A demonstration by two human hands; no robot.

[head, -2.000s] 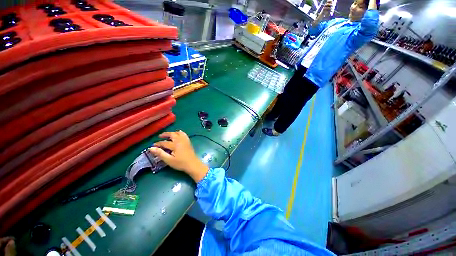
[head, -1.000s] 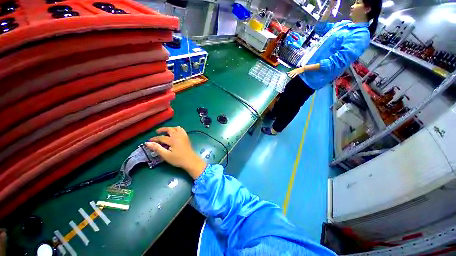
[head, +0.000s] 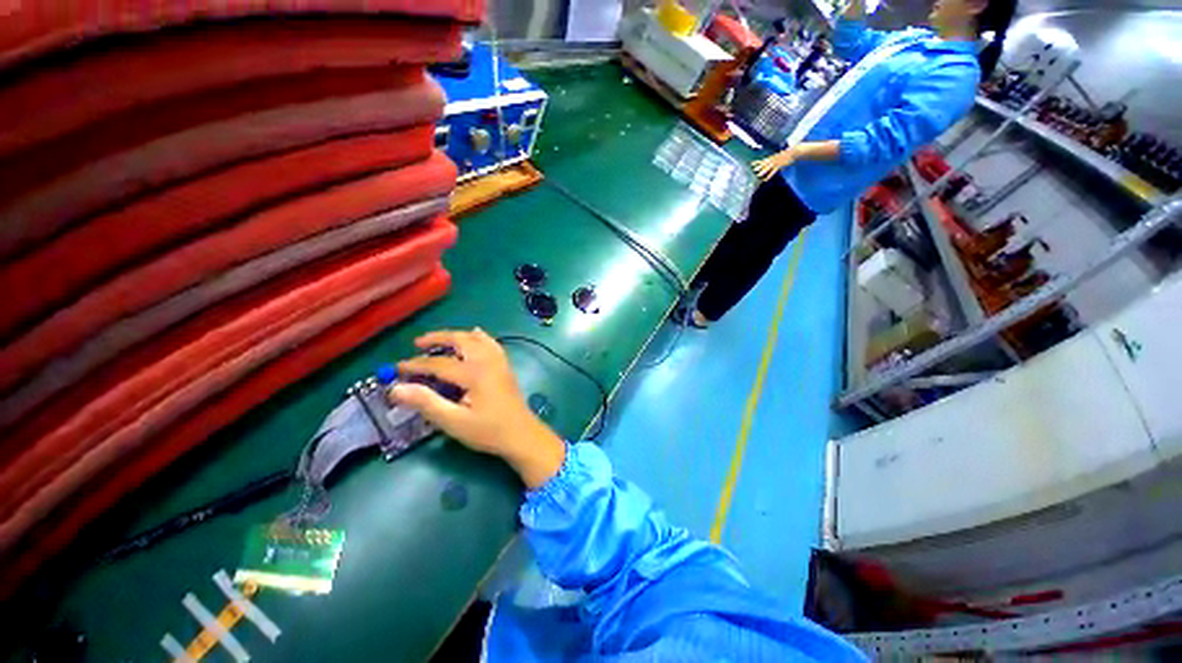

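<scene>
My right hand [head: 469, 393] rests on the driver test board [head: 405, 425], thumb and fingers over its far part, covering much of it. A blue component shows at the fingertips. A grey ribbon cable [head: 340, 440] runs from the board to the green adapter board [head: 293, 560]. The orange-yellow test flex [head: 223, 624] with white tabs leads from the adapter board to the lower edge of the picture and is cut off there. A slim black stick [head: 201, 513] lies behind the flex. My left hand is out of the picture.
A tall stack of red foam trays [head: 233, 194] stands at left. A blue instrument [head: 493, 114] is behind it. Loose black modules [head: 539, 304] lie beyond my hand, with a black cord [head: 570, 370] near. A person in a blue smock [head: 881, 123] stands at the bench's far right side.
The view has shifted, so the lit white module and dark disc at lower left and my left fingertips have left the picture. My right hand stays at the board; the blue component now shows.
</scene>
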